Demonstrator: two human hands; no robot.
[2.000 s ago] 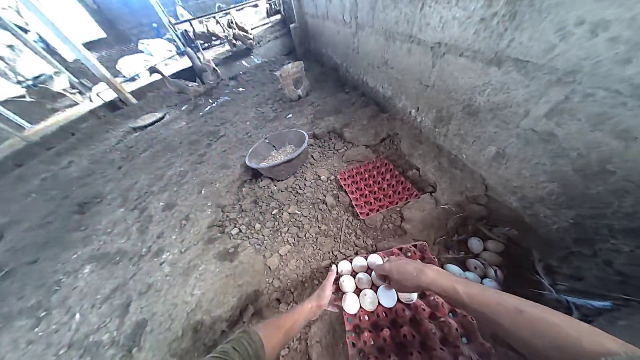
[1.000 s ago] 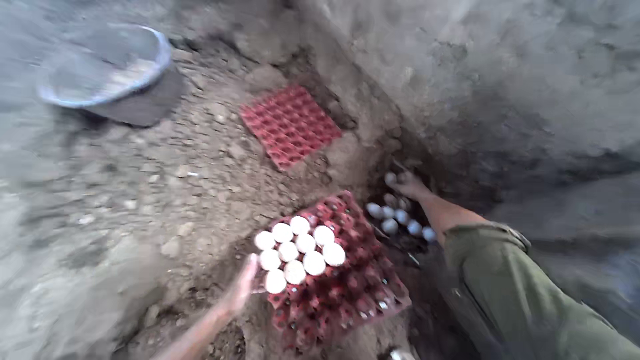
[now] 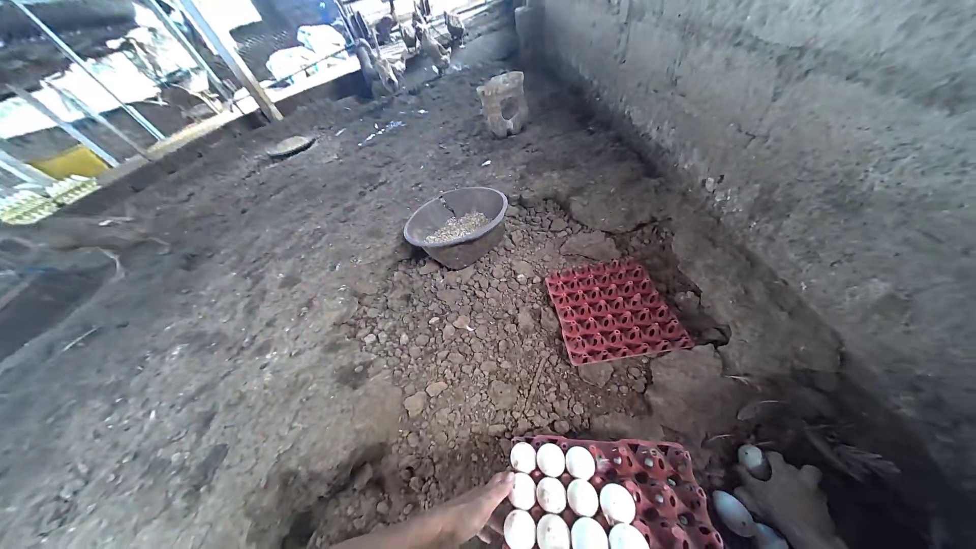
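Observation:
Several white eggs (image 3: 550,494) sit in rows in the left part of a red egg tray (image 3: 671,488) at the bottom of the view. My left hand (image 3: 480,507) rests against the tray's left side, thumb at its edge beside the eggs. To the right of the tray, in the dark corner by the wall, my right hand (image 3: 789,496) reaches down among loose eggs (image 3: 733,512); one egg lies by its fingertips, and whether it is gripped does not show. An empty red egg tray (image 3: 618,311) lies on the ground farther forward.
A cracked basin (image 3: 456,229) with grain stands on the rubbly dirt. Beyond it is a cut plastic container (image 3: 503,105). A concrete wall (image 3: 801,152) runs along the right. Birds (image 3: 377,69) gather at the far fence, and a flat round object (image 3: 291,146) lies at the upper left.
My right hand was over the eggs in the tray two seconds ago; since one second ago it has been at the loose eggs to the right. The view has swung strongly.

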